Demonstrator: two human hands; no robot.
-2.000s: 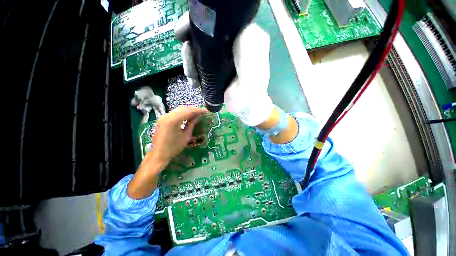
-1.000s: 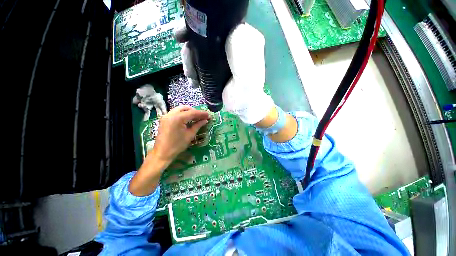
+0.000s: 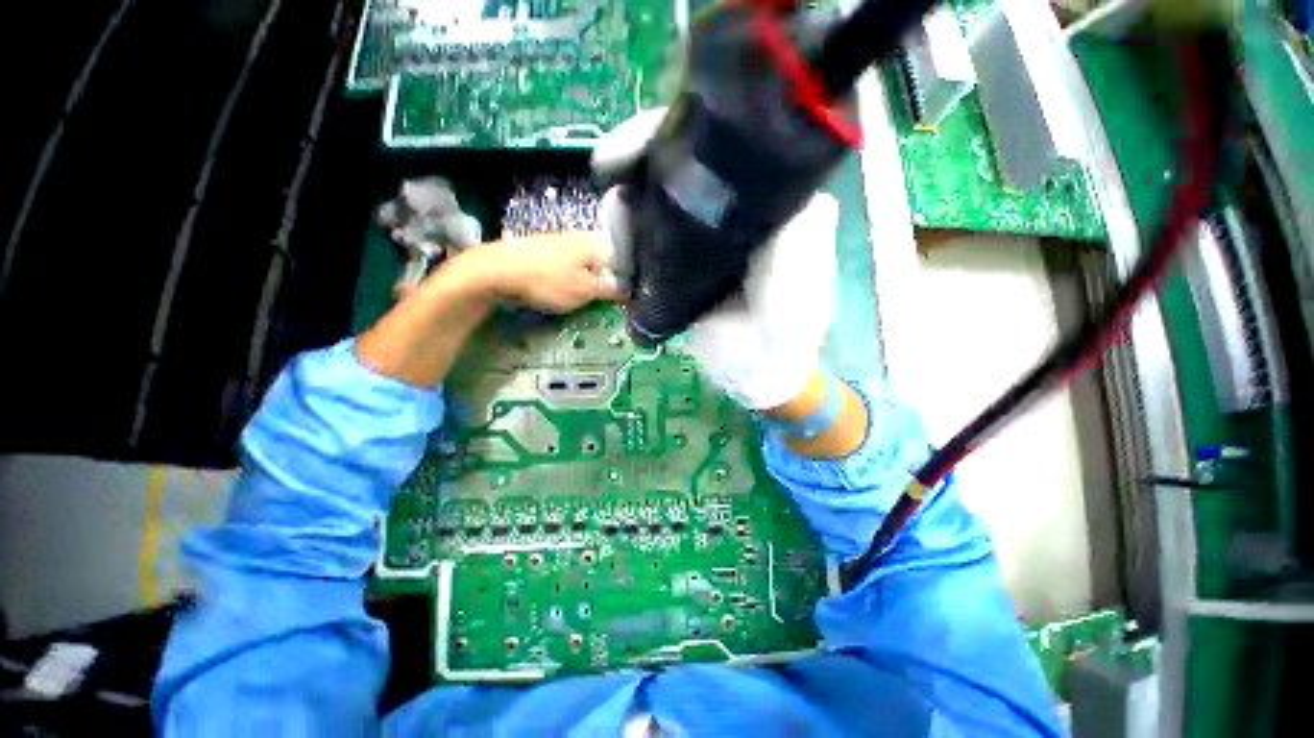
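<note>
The green circuit board (image 3: pixel 577 490) lies solder side up in front of me. My right hand (image 3: pixel 785 310), in a white glove, grips the black electric screwdriver (image 3: pixel 706 188), which is tilted with its nose over the board's far edge. My bare left hand (image 3: pixel 555 271) is at the far edge beside the nose, near the screw tray (image 3: pixel 548 206) full of silver specks. Its fingertips are partly hidden by the glove and screwdriver, so I cannot tell if it holds a screw.
A crumpled grey-white glove (image 3: pixel 428 216) lies left of the tray. Other green boards (image 3: pixel 504 87) lie beyond it. A board with heatsinks (image 3: pixel 994 173) is at the upper right. The black and red cable (image 3: pixel 1059 361) hangs over my right forearm.
My left hand has moved away from me, from over the board to its far edge by the tray. The screwdriver has tilted, its rear end swinging right. The whole view has shifted.
</note>
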